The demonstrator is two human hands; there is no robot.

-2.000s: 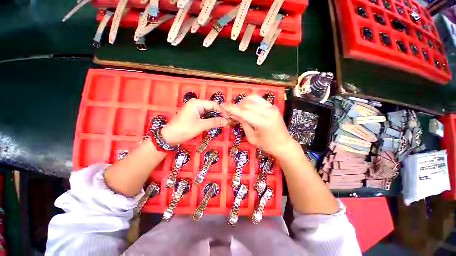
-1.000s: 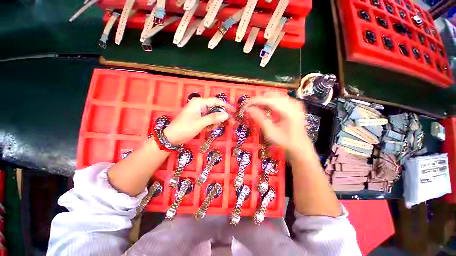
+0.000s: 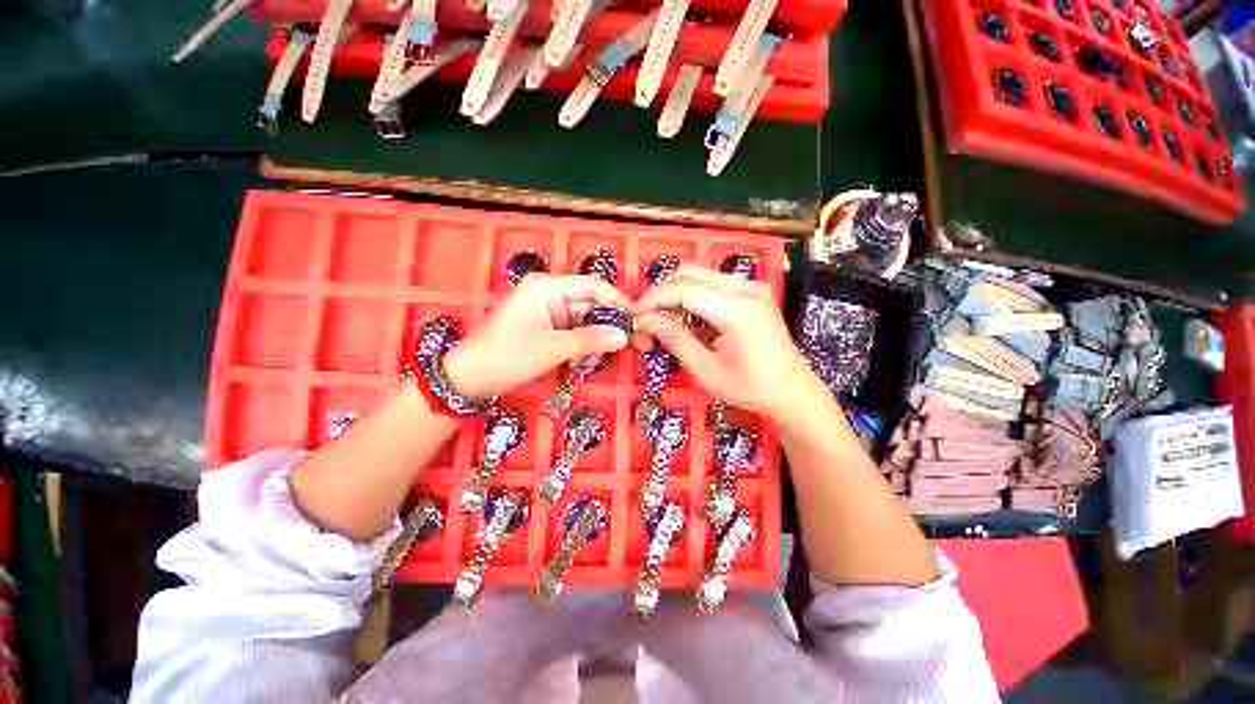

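Observation:
A red watch tray (image 3: pixel 282 310) with square cells lies in front of me. Banded watches (image 3: pixel 485 543) with metal bracelets lie slantwise in its lower rows. Dark watch heads (image 3: pixel 523 266) sit in the top row. My left hand (image 3: pixel 530 334) is above the tray's middle, with thumb and fingers closed on a dark round watch head (image 3: pixel 606 319). My right hand (image 3: pixel 723 344) meets it from the right, fingertips pinched at the head's edge on a small metallic piece, partly hidden by the fingers. I cannot tell whether that piece is a bracelet.
Strap watches (image 3: pixel 661 55) lie on stacked red trays ahead. A tray of watch heads (image 3: pixel 1087 103) is at upper right. Right of my tray are a black parts box (image 3: pixel 837 344), a round pale ring (image 3: pixel 864 234), leather straps (image 3: pixel 984 399) and a white packet (image 3: pixel 1174 479).
My right hand was blurred and apart from the left one second ago; it has come back left to the held watch head. My left hand stays in nearly the same place.

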